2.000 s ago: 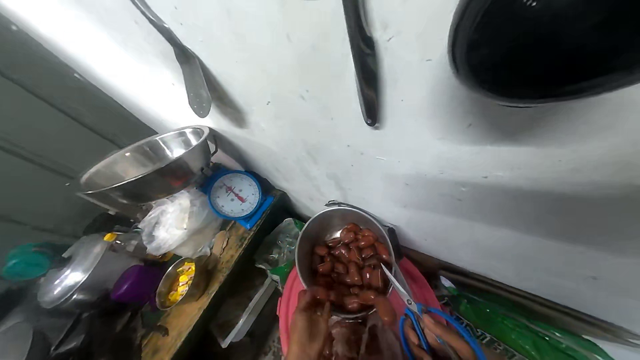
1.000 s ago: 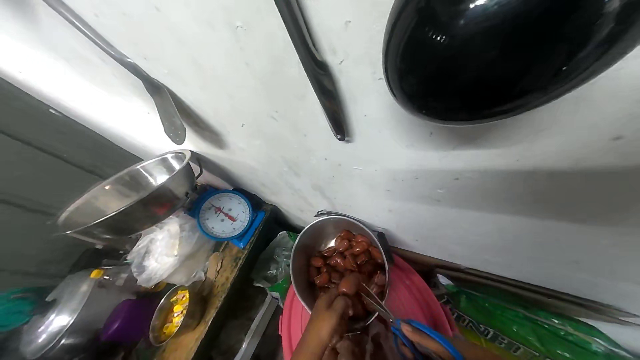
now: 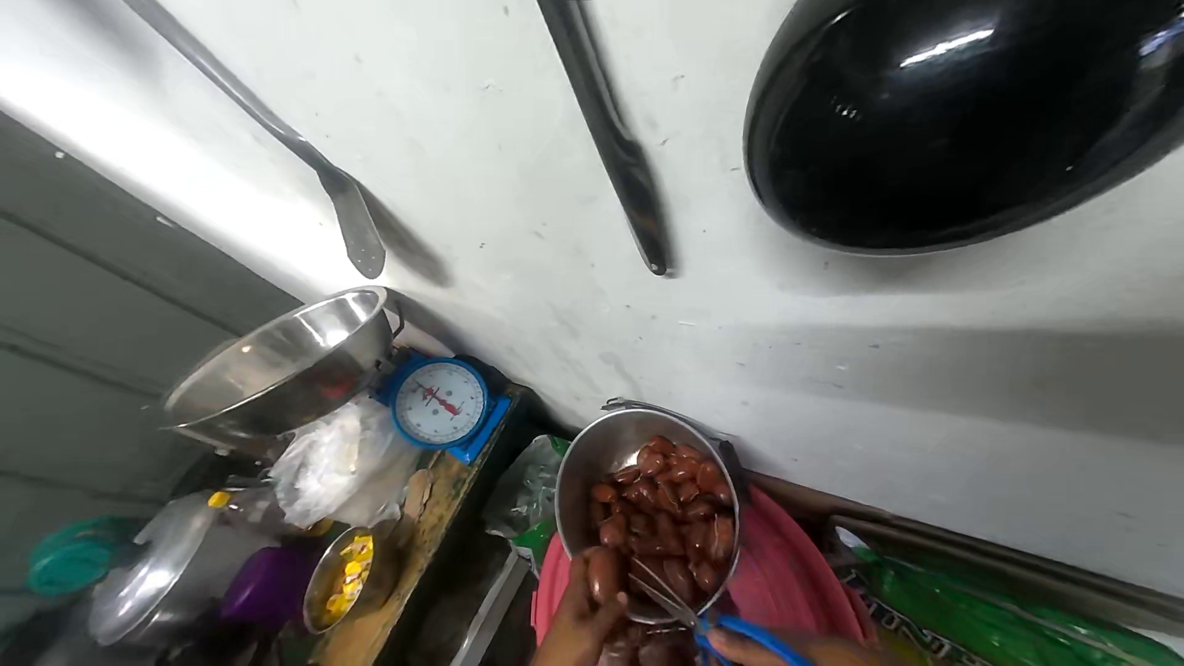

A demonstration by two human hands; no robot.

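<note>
My left hand [image 3: 585, 622], at the bottom of the head view, pinches one small reddish-brown sausage [image 3: 606, 575] at the near rim of a metal pot [image 3: 578, 467]. Many more glossy sausages [image 3: 671, 495] lie inside the pot. My right hand [image 3: 772, 647], partly cut off by the lower edge, grips blue-handled scissors [image 3: 754, 636]. Their blades are apart and point up and left over the pot, close beside the held sausage. The pot sits on a round pink plastic lid or tub [image 3: 795, 573]. Below the pot, more sausages [image 3: 638, 643] show, partly hidden by my hands.
At left, a wooden table [image 3: 416, 564] bears a blue dial scale [image 3: 439, 402] with a large steel basin [image 3: 277, 361], plastic bags [image 3: 342, 462] and a bowl of yellow packets [image 3: 351, 573]. A black wok [image 3: 953, 120] and utensils [image 3: 620, 157] hang on the wall. Green packaging [image 3: 1008, 592] lies right.
Two seconds ago the scissors stood right of the pot's near rim; their blades are now over the pot beside the sausage in my left hand. The view has shifted somewhat.
</note>
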